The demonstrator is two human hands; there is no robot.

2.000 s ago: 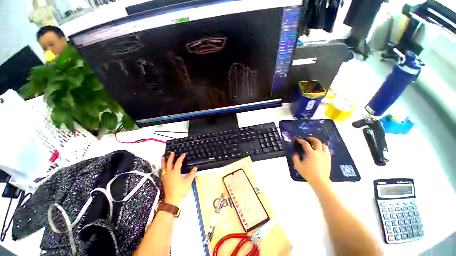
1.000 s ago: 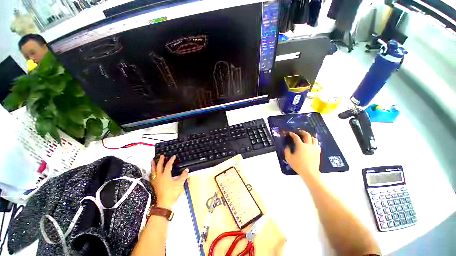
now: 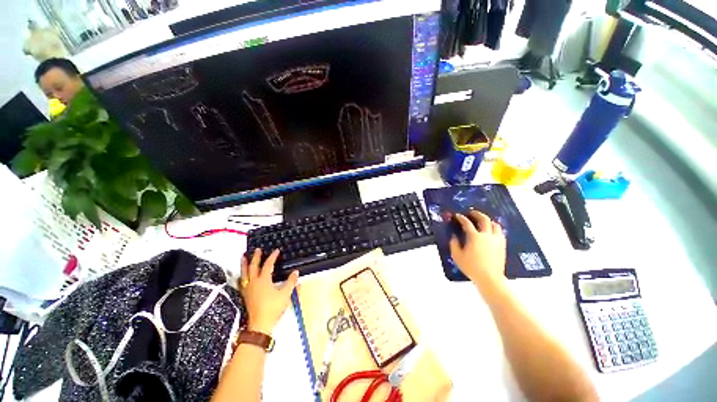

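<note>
My right hand [image 3: 480, 245] lies over a small dark mouse [image 3: 458, 229] on the dark blue-black mouse pad [image 3: 519, 235]. The palm and fingers hide most of the mouse. My left hand [image 3: 266, 292] rests with fingers spread at the left end of the black keyboard [image 3: 346, 233], fingertips on its lower left keys, holding nothing. A ring and a brown watch strap show on it. The large black monitor [image 3: 259, 118] shows thin white and red pattern-piece outlines, with a tool strip at its right.
Phone [image 3: 377, 316] and red-handled shears [image 3: 365, 386] lie on the tan notebook [image 3: 421, 349]. Speckled garment [image 3: 94, 330] with a whitish tape lies left. Right are a stapler [image 3: 571, 216], calculator [image 3: 616, 320], blue tin [image 3: 464, 154] and blue bottle [image 3: 596, 122]. A person sits behind the plant [image 3: 94, 161].
The whole view has shifted a little as the head moved. The monitor's outlines look slightly sharper. Both hands stay at the keyboard and the mouse.
</note>
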